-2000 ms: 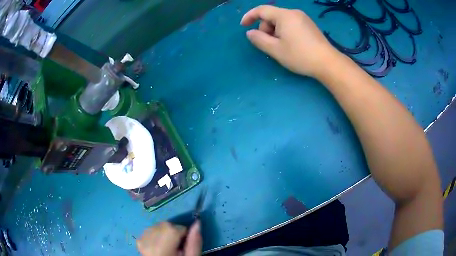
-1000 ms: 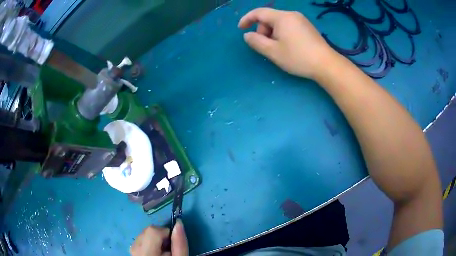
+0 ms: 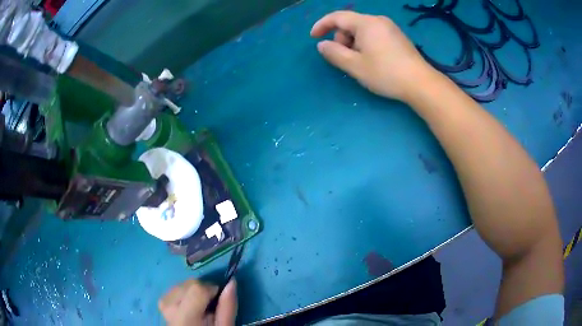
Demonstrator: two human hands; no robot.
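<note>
My left hand [image 3: 199, 302], cut off by the bottom edge, grips a slim dark tool, seemingly snips [image 3: 233, 262], pointing up toward the press base's near corner. My right hand [image 3: 348, 39] is at the top middle, resting over the bench, fingers curled with thumb and forefinger apart, nothing seen in it. The green hand press [image 3: 102, 149] is at left. Its dark ram [image 3: 155, 193] is above the white rounded nest [image 3: 182, 207] on the dark base plate [image 3: 203, 173]. Two small white tabs [image 3: 226, 211] lie on the plate.
Thin black curved strips [image 3: 488, 70] lie in an overlapping pile at upper right, beyond my right forearm. The white-wrapped press lever [image 3: 39, 41] is at upper left. The blue-green bench [image 3: 332, 191] has a curved front edge. A dark green surface [image 3: 159, 32] runs behind.
My left hand has shifted slightly left since the first frame, and the dark tool has swung up and back down beside the base corner. My right hand stays almost still.
</note>
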